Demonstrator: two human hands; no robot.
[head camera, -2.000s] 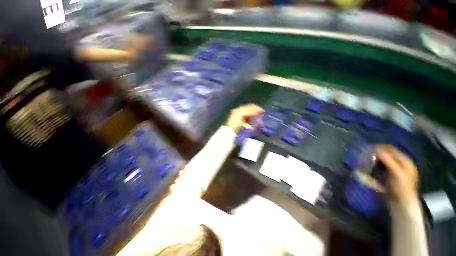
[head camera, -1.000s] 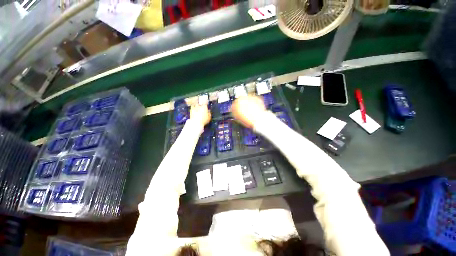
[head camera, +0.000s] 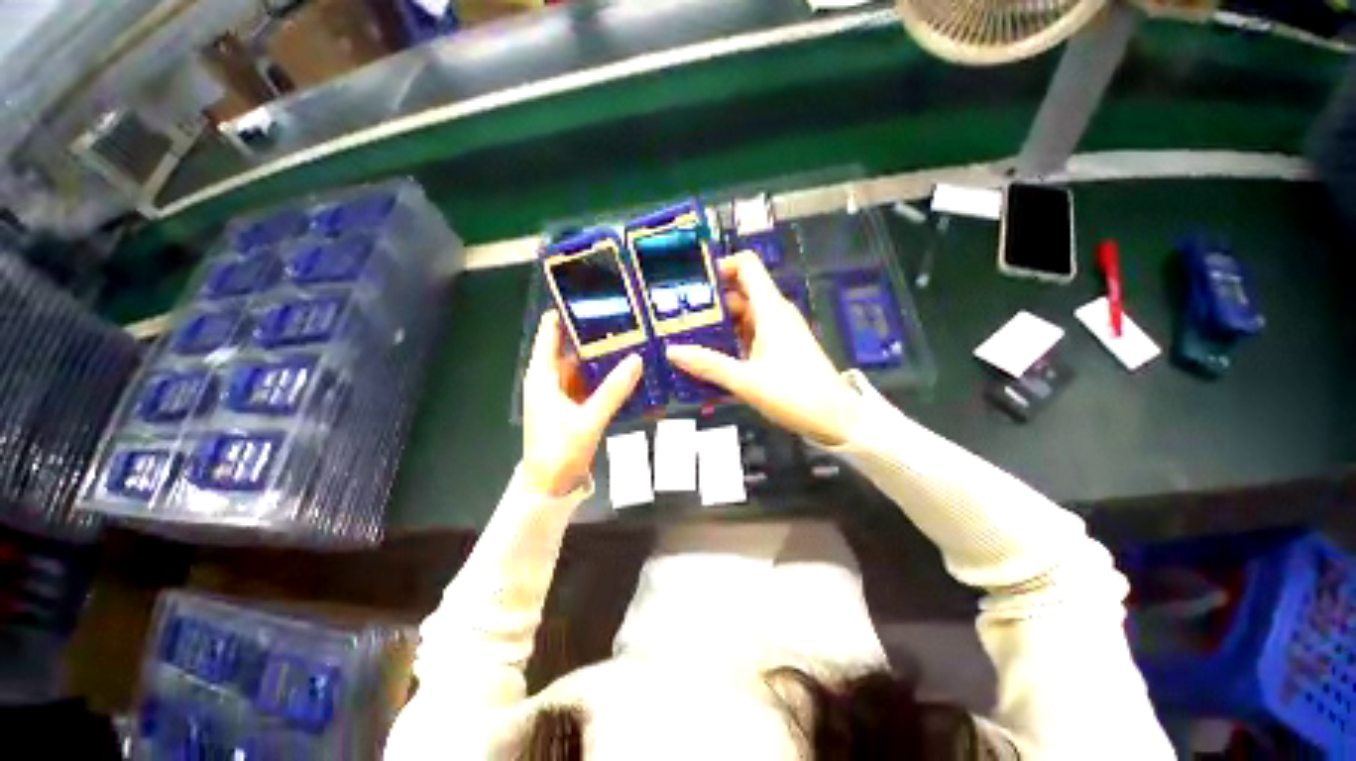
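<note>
My left hand (head camera: 568, 405) holds a blue keypad phone (head camera: 595, 298), its thumb on the keys. My right hand (head camera: 766, 350) holds a second blue keypad phone (head camera: 678, 280) beside it, thumb at its keys. Both phones are raised side by side, fronts up, with dark reflective screens in pale orange borders. The clear blister tray (head camera: 915, 350) lies beneath, partly hidden by the phones and hands; a blue phone (head camera: 867, 320) shows in its right pocket. White rectangles (head camera: 677, 455) lie along its near side, beside dark flat blocks.
Stacked blister trays (head camera: 283, 357) with blue phones stand at left, and another tray (head camera: 253, 684) lies lower left. At right are a smartphone (head camera: 1037, 232), red pen (head camera: 1111, 271), white slips (head camera: 1019, 342), a spare phone (head camera: 1222, 286), the fan (head camera: 999, 18) and a blue stool (head camera: 1324, 639).
Both hands were over the tray's pockets one second ago. They now hold two phones raised above the tray, closer to me. The view has shifted slightly.
</note>
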